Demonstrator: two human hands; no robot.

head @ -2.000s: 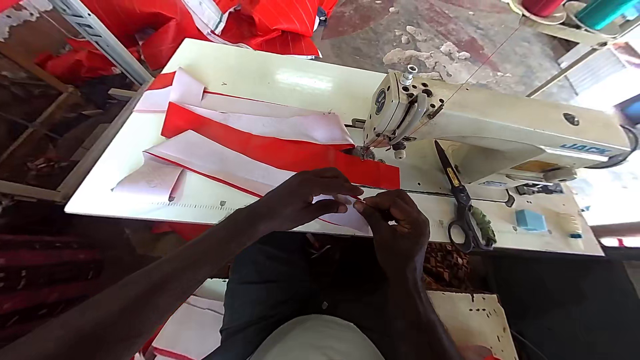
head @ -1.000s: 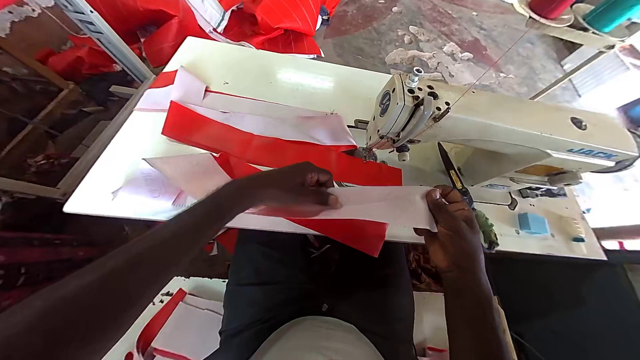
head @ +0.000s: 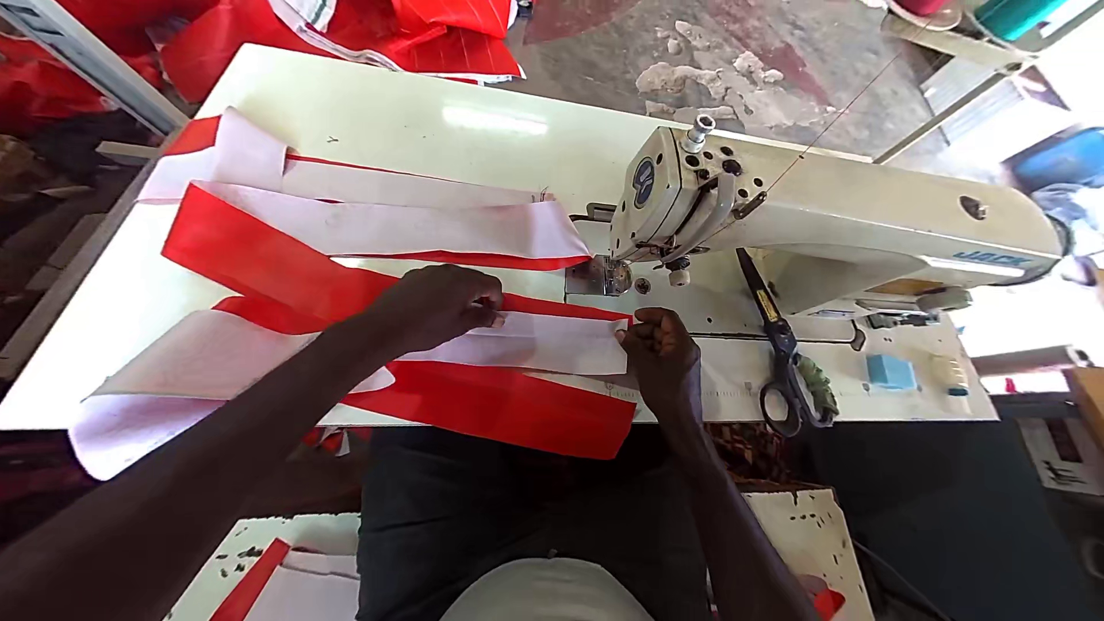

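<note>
My left hand [head: 457,302] grips the upper edge of a red and white fabric strip [head: 552,341] that lies with its pale side up. The strip's right end is pinched between thumb and fingers of my right hand [head: 662,345]. Just above and between the hands is the needle and presser foot [head: 617,276] of a Jack sewing machine [head: 837,207]. Below the held strip, a red fabric end [head: 509,409] hangs over the table's near edge. Another strip, pale side up [head: 431,228], runs toward the presser foot from the left.
Black-handled scissors [head: 780,345] lie under the machine arm, beside a green item [head: 815,385]. Farther right on the sewing table [head: 362,103] are a light blue block [head: 891,372] and a small thread spool [head: 949,375]. Red material [head: 448,34] is heaped beyond the table.
Both hands have moved up toward the needle with the strip. The strip's right end, held out past the needle one second ago, is now left of the scissors. The red end below has shifted too.
</note>
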